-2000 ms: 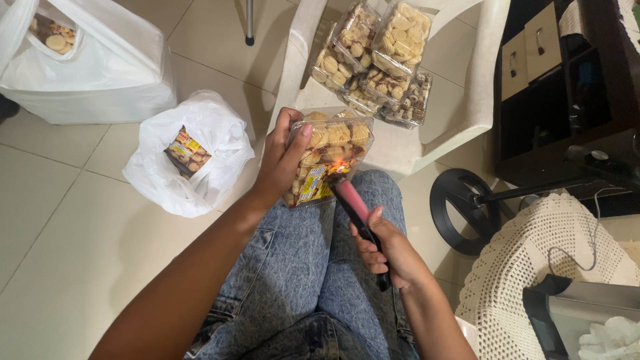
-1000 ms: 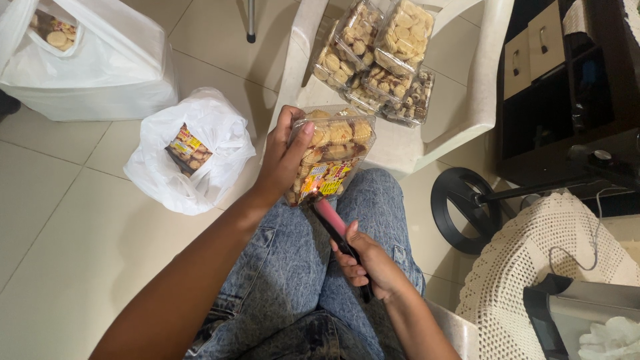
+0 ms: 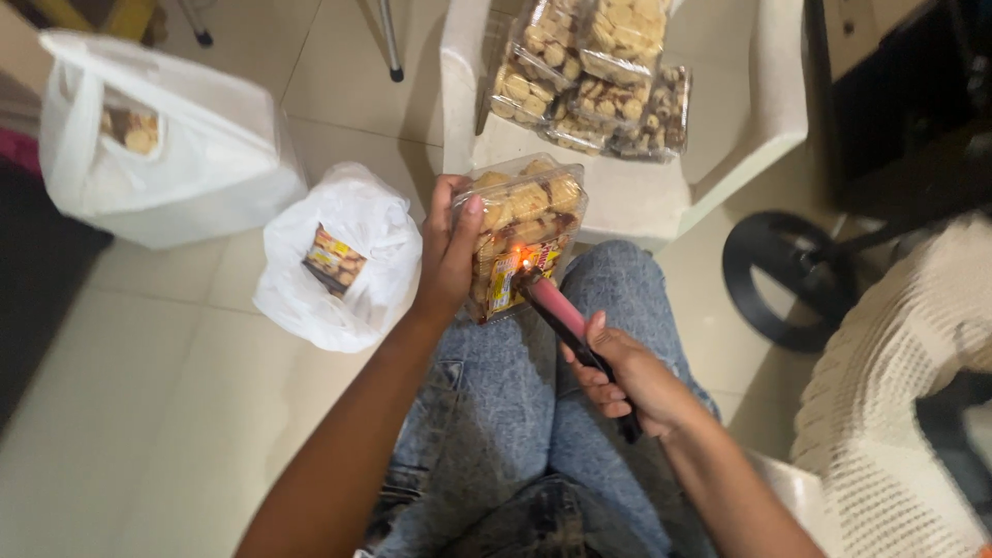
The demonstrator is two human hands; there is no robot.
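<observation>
My left hand [image 3: 453, 248] grips the left side of a clear plastic box of cookies [image 3: 535, 201] above my knees. A colourful printed label [image 3: 504, 280] lies on its lower part. My right hand [image 3: 624, 372] is closed round a pink and black stick-shaped lighter [image 3: 559, 308]. Its tip, with a small orange glow, is at the label; whether it touches cannot be told. Left of my left hand, an open white plastic bag [image 3: 291, 298] holds similar printed labels [image 3: 335, 260].
Several boxes of cookies [image 3: 620, 46] lie on a white plastic chair [image 3: 643, 194] ahead. A large white carrier bag [image 3: 209, 163] stands at the left, cookies showing through its handle hole. At the right are a round black stand base [image 3: 783, 279] and a crocheted white cover [image 3: 876, 403].
The glow shows at the label two seconds ago and now, but not in the frame between. The lighter's tip has moved up over the label since one second ago. My left hand still holds the box.
</observation>
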